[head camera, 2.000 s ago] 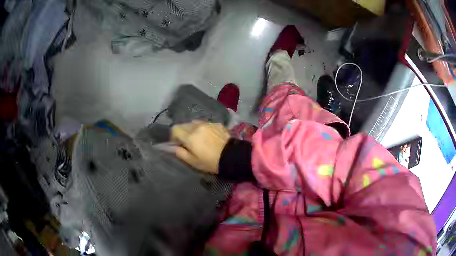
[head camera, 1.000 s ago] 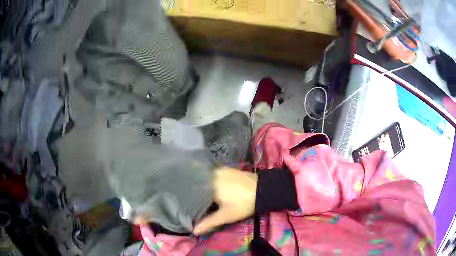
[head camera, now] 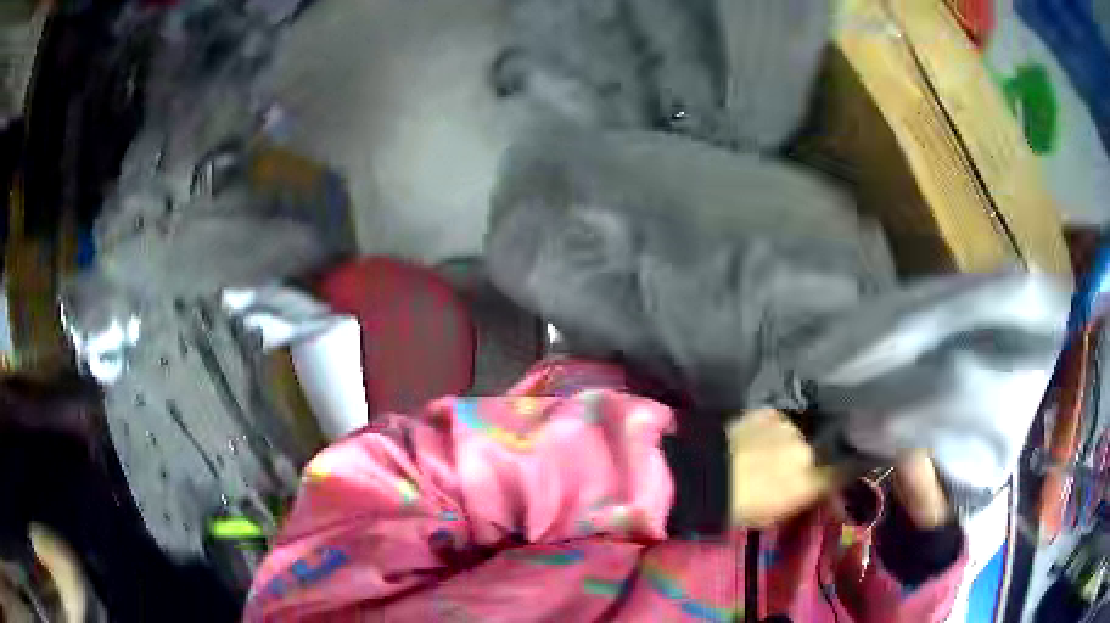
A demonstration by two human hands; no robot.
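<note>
A large grey cloth (head camera: 694, 243) stretches from the centre to the right, blurred, with a pale grey or white part (head camera: 974, 402) at its right end. My left hand (head camera: 777, 469), in a black cuff, is closed at the cloth's lower edge. My right hand (head camera: 921, 487) is partly hidden, its fingers against the underside of the pale part. A small dark ring-like thing (head camera: 862, 500) shows between the hands; I cannot tell what it is.
A brown carton (head camera: 974, 146) stands behind the cloth at upper right. A red rounded thing (head camera: 402, 335) is left of my lap. Grey dotted cloth (head camera: 183, 426) lies far left. More grey cloth (head camera: 621, 61) is at the top. A white table edge (head camera: 988, 560) shows lower right.
The view has turned to the right. The grey cloth and both hands now show on the right. My left sleeve has come into full view; the phone and white wire are out of view.
</note>
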